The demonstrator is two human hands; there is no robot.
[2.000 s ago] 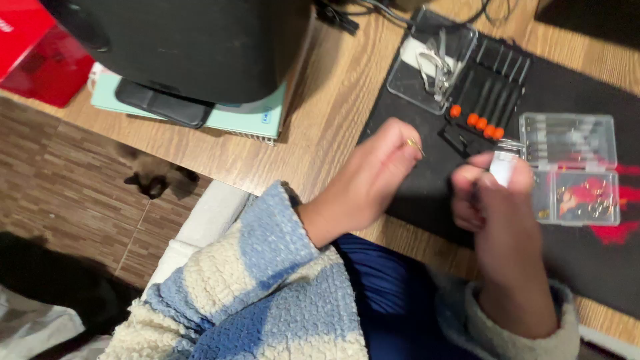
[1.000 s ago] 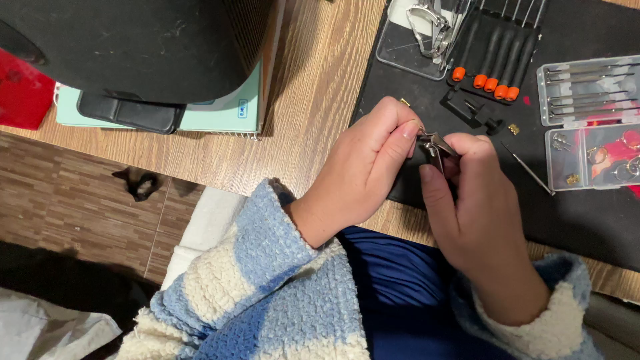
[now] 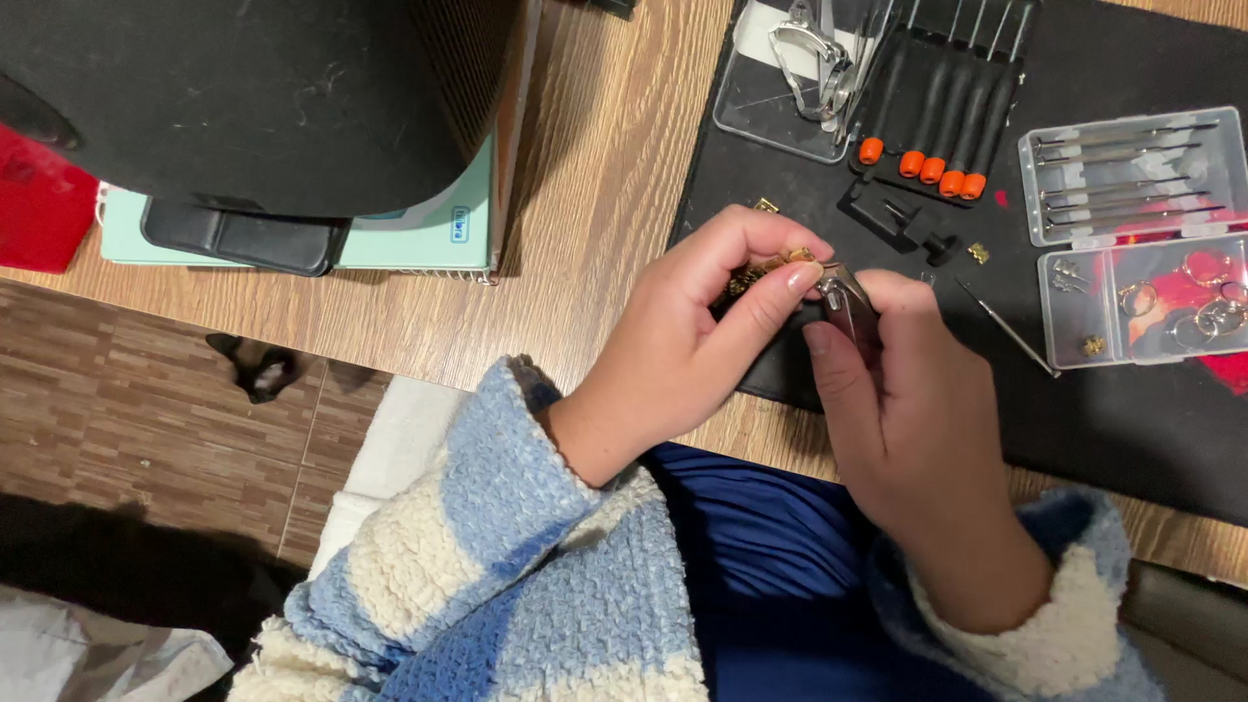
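Between the fingertips of my left hand (image 3: 697,327) is a gold-coloured metal link band (image 3: 770,268), partly covered by the fingers. My right hand (image 3: 916,419) grips a small metal nail clipper (image 3: 846,304), its head touching or very near the end of the band. Just beyond the hands, a black plastic link-removal tool (image 3: 892,216) lies on the black mat (image 3: 1092,439), with a small gold link (image 3: 978,253) beside it. Another gold piece (image 3: 766,206) is behind my left hand. A thin metal screwdriver (image 3: 1009,330) lies right of my right hand.
Orange-ended screwdrivers (image 3: 933,171) sit in a black holder. Left of them, a clear tray (image 3: 780,122) holds a silver watch. A clear box (image 3: 1121,239) of small tools and rings stands right. A large black object (image 3: 253,97) rests over notebooks. A cat's head (image 3: 258,369) shows below the desk.
Two seconds ago my hands were apart, with a small white-and-metal item in the right. Now they are together, the right holding the clipper against or near the band.
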